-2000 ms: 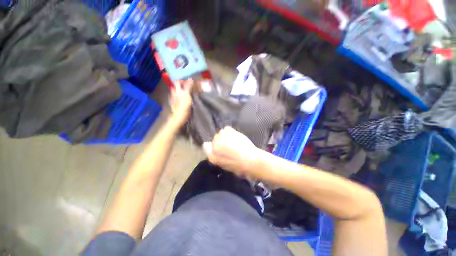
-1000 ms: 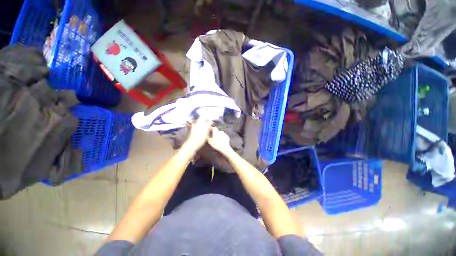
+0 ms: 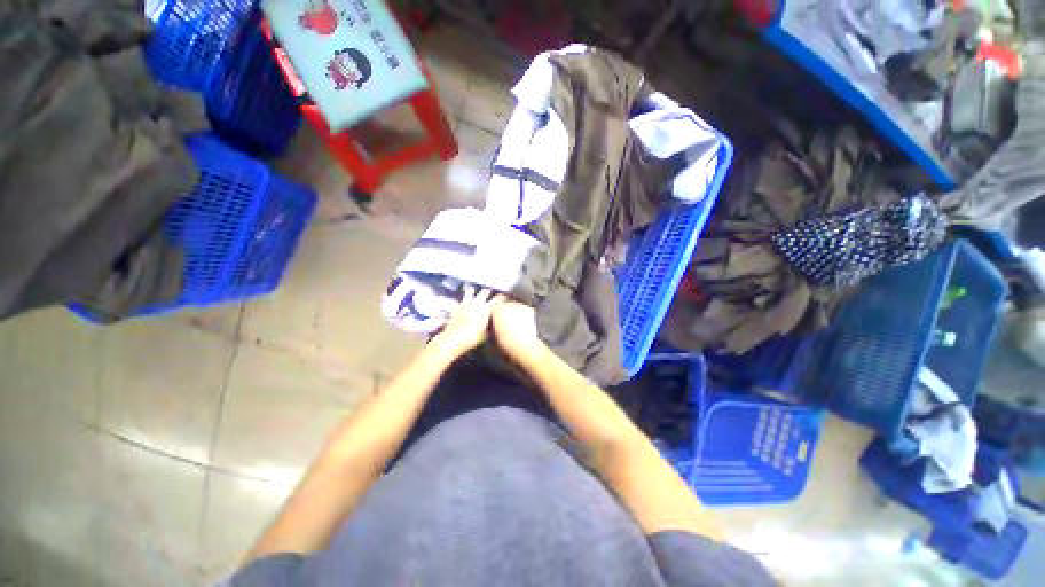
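Observation:
A white cloth part [image 3: 470, 250] with dark stripes lies at the near left side of a brown garment heap [image 3: 579, 172]. The heap fills a blue crate [image 3: 674, 269] in front of me. My left hand [image 3: 468, 321] is on the near edge of the white cloth, fingers pointing into it. My right hand [image 3: 512, 325] is right beside it, at the border of white and brown cloth. The fingertips are partly hidden by cloth and blur, but both hands appear to hold the white cloth's edge.
A stool [image 3: 350, 69] with red legs stands upper left. A dark garment pile [image 3: 80, 161] lies over blue crates [image 3: 235, 218] at left. At right are a dotted cloth [image 3: 859, 243], hanging brown bundle [image 3: 745, 269], teal bin [image 3: 905, 344] and blue crate [image 3: 756, 453]. A blue-edged table [image 3: 859, 98] is upper right.
The brown checked piece held two seconds ago is no longer in my hands. Since one second ago, the white cloth has been drawn in and bunched nearer my hands, which stay together. The view has shifted.

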